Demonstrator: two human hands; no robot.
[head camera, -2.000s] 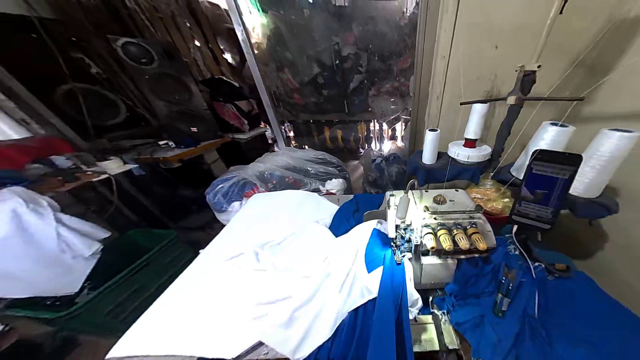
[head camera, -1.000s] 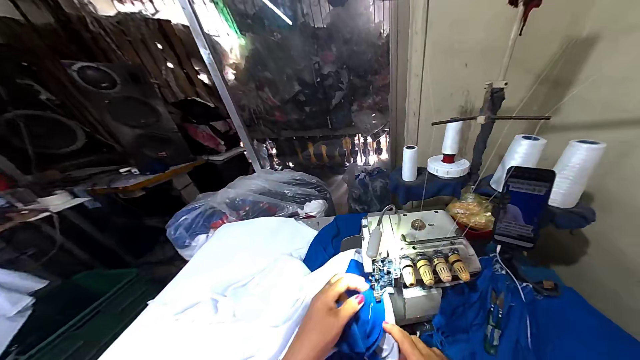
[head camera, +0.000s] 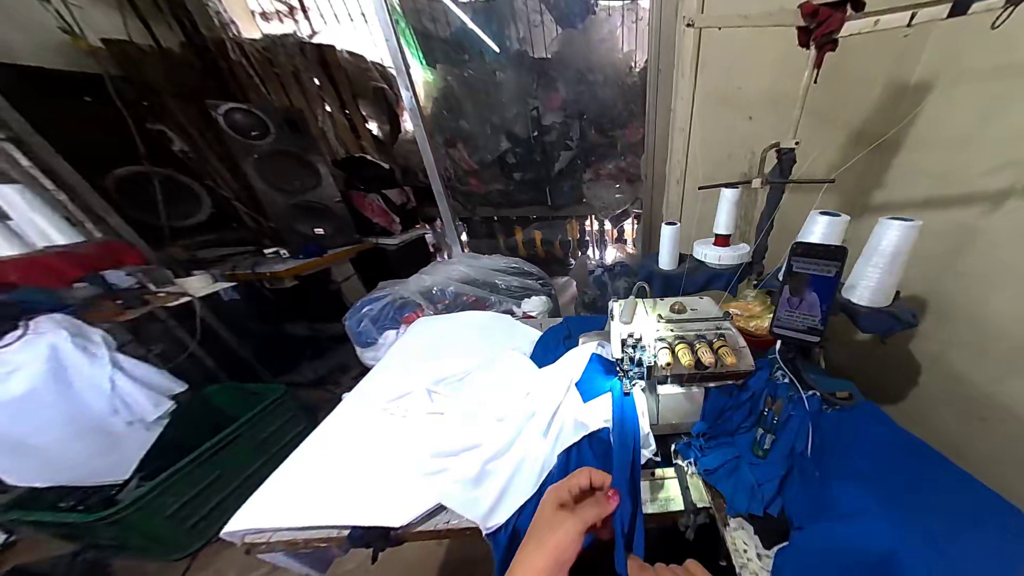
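My left hand (head camera: 572, 516), thumb and fingers pinched together, is at the left edge of a blue fabric strip (head camera: 626, 480); whether it grips the strip is unclear. My right hand (head camera: 668, 568) shows only its knuckles at the bottom edge, by the strip's lower end, its hold hidden. The strip runs up to the needle area of a serger sewing machine (head camera: 680, 336) with several tension dials. White fabric (head camera: 472, 400) covers the table left of the machine, joining blue fabric near the needle.
Thread cones (head camera: 880, 260) and a phone (head camera: 808, 292) stand behind the machine. Thread snips (head camera: 766, 428) lie on blue fabric (head camera: 896, 480) at right. A green plastic crate (head camera: 216, 456) sits at left, below white cloth (head camera: 72, 400). A clear plastic bag (head camera: 472, 284) lies beyond the table.
Both hands have moved from beside the needle area down toward the bottom edge of the view. The blue strip now hangs in sight between the machine and my hands.
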